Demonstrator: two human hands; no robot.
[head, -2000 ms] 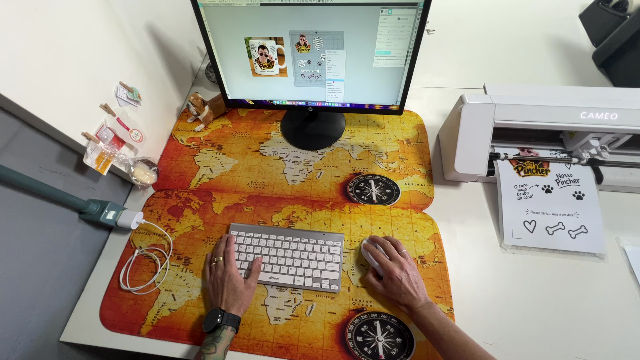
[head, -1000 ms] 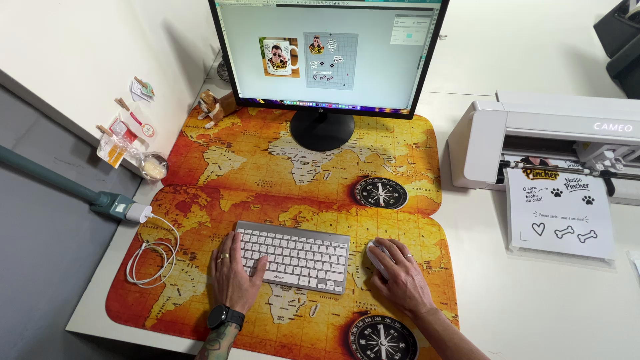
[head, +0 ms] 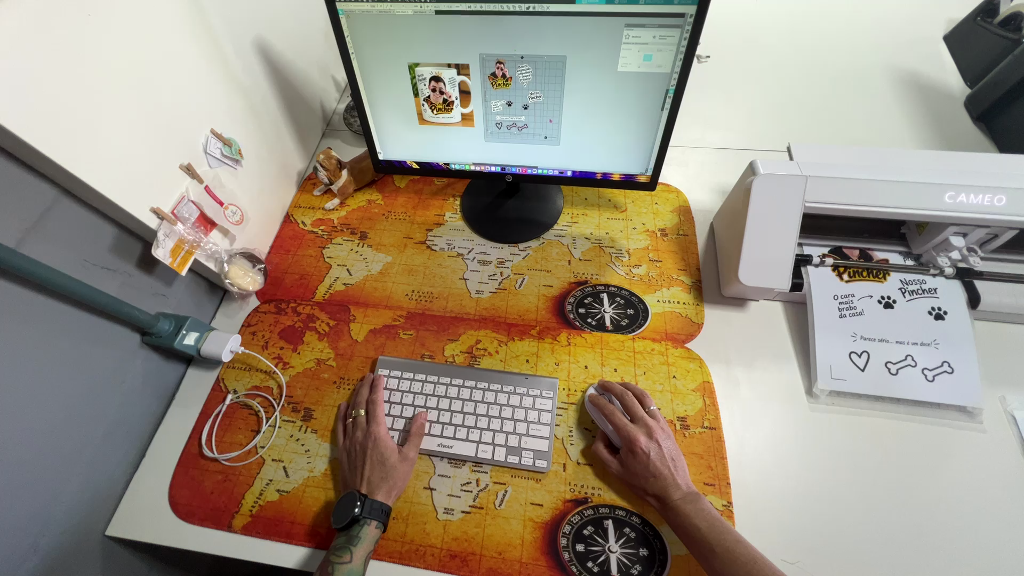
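My left hand [head: 378, 444] rests over the left end of a silver and white keyboard [head: 472, 416], fingers spread, with a black watch on the wrist. To the right of the keyboard, my right hand [head: 642, 440] is wrapped over a white computer mouse [head: 602, 414]. Both lie on a map-printed desk mat [head: 448, 344]. Beyond them stands a monitor [head: 512, 88] showing a mug picture beside a grid page of small designs. On the right, a white Cameo cutting machine [head: 760, 232] holds a printed sheet [head: 896, 352] with paw, heart and bone drawings, its front part sticking out.
A white cable [head: 240, 432] lies coiled at the left, joined to a plug adapter [head: 216, 346] on a grey-green pole [head: 80, 288]. A dog figurine [head: 344, 174] sits by the monitor. Clothespins with small packets [head: 192, 228] are on the left panel. Black objects [head: 992, 72] stand at the back right.
On the monitor, the menu shown over the grid page two seconds ago is gone. Both hands keep their places at the keyboard and mouse. The view has shifted slightly.
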